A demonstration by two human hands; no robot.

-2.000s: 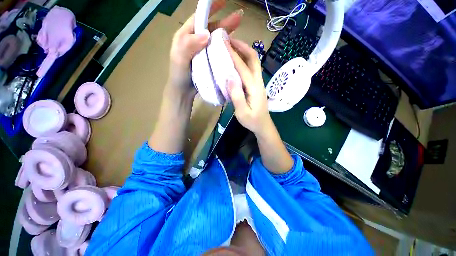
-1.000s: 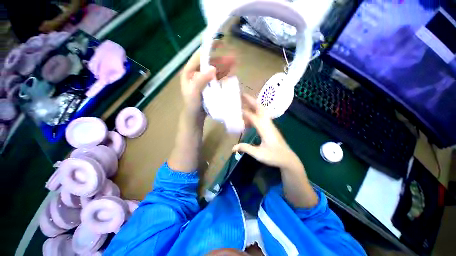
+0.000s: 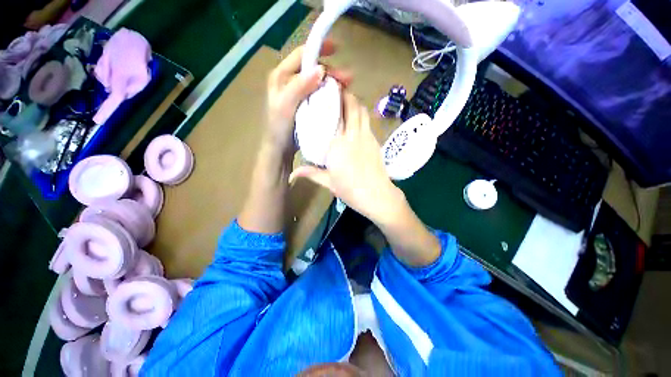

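Note:
White cat-ear headphones [image 3: 463, 85] are held up over the bench, band arched away from me, one pointed ear at the upper right. My left hand [image 3: 288, 96] grips the band's left end just above the left ear cup [image 3: 318, 121]. My right hand [image 3: 360, 166] lies flat against the inner side of that cup, fingers together, thumb pointing left below it; whether it grips the cup cannot be told. The other ear cup [image 3: 409, 146], with a perforated face, hangs free to the right. Any cushion on the left cup is hidden by my right hand.
Pink ear cushions [image 3: 99, 250] are heaped at left on brown cardboard [image 3: 213, 162]. A blue bin [image 3: 55, 180] with a pink piece is upper left. At right are a backlit keyboard [image 3: 530, 140], monitor [image 3: 588, 66], round white device [image 3: 480, 194], white paper [image 3: 548, 258] and dark mat [image 3: 622, 283].
The headphones came down from the top edge and a pointed ear now shows. My right hand moved off the cup, then came back flat against its inner side. The view shifted slightly.

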